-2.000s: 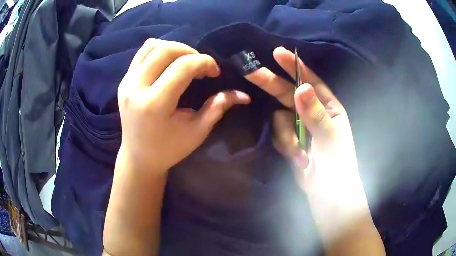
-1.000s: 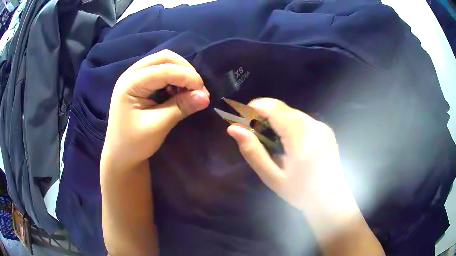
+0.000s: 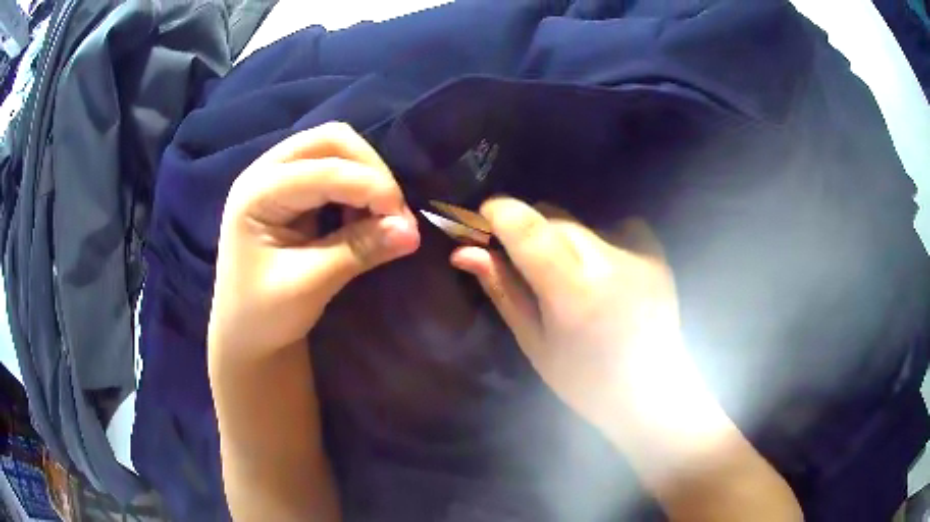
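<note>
The navy garment (image 3: 632,133) is spread over most of the view, with a curved edge above my hands. A small dark neck label (image 3: 479,161) with blurred white print lies on it, above and between my hands. My left hand (image 3: 306,229) has thumb and forefinger pinched together left of the label; what is between the fingertips is too fine to see. My right hand (image 3: 581,285) holds the thread snips (image 3: 456,223), blades nearly closed, tips just right of my left fingertips. The snips' handle is hidden in my palm.
Grey garments (image 3: 153,112) lie in a pile along the left side. The white table top (image 3: 867,76) shows at the right edge beside the navy cloth, and also behind it at the top left. Dark patterned items sit at the lower left corner.
My left hand has gone from open to pinched. My right hand has moved left from the label, turned the snips toward my left fingertips, and their blades have closed further over the last second.
</note>
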